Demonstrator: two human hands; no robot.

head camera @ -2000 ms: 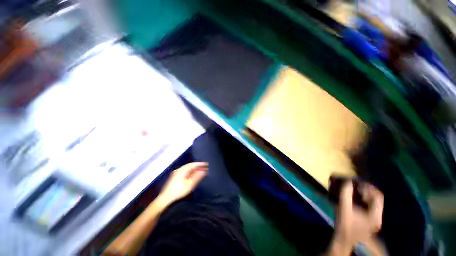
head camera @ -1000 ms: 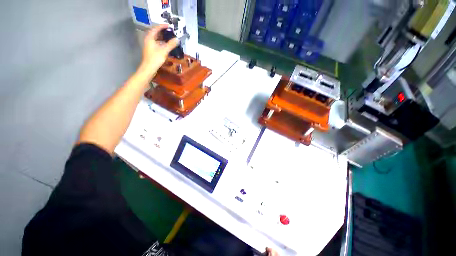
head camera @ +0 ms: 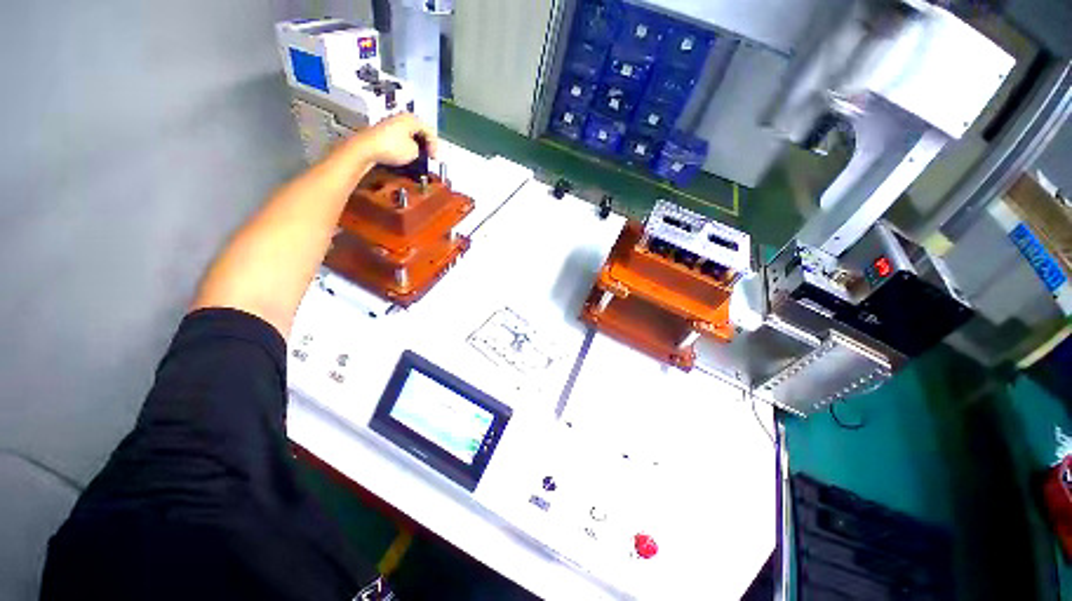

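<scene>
My left hand [head camera: 400, 141] reaches out to the left orange fixture [head camera: 406, 225] and is closed on a black plastic part [head camera: 420, 160] at the fixture's top; my fingers and the back of my hand hide much of it. Short metal posts stand up from this fixture. The right orange fixture [head camera: 664, 299] has a silver slotted top plate [head camera: 696, 240] on it, with dark parts under the plate. My right hand is not in view.
The touchscreen [head camera: 441, 419] and red emergency stop [head camera: 645, 545] are on the white table [head camera: 470, 528]. A black control unit [head camera: 911, 308] and perforated metal bracket [head camera: 829, 373] stand right of the right fixture. The black tray [head camera: 864, 540] is at lower right; blue bins [head camera: 635, 82] are behind.
My left hand has lowered with the black part onto the left fixture's top. The camera view has shifted a little. My right fingertips, seen at the bottom edge a second ago, are out of view.
</scene>
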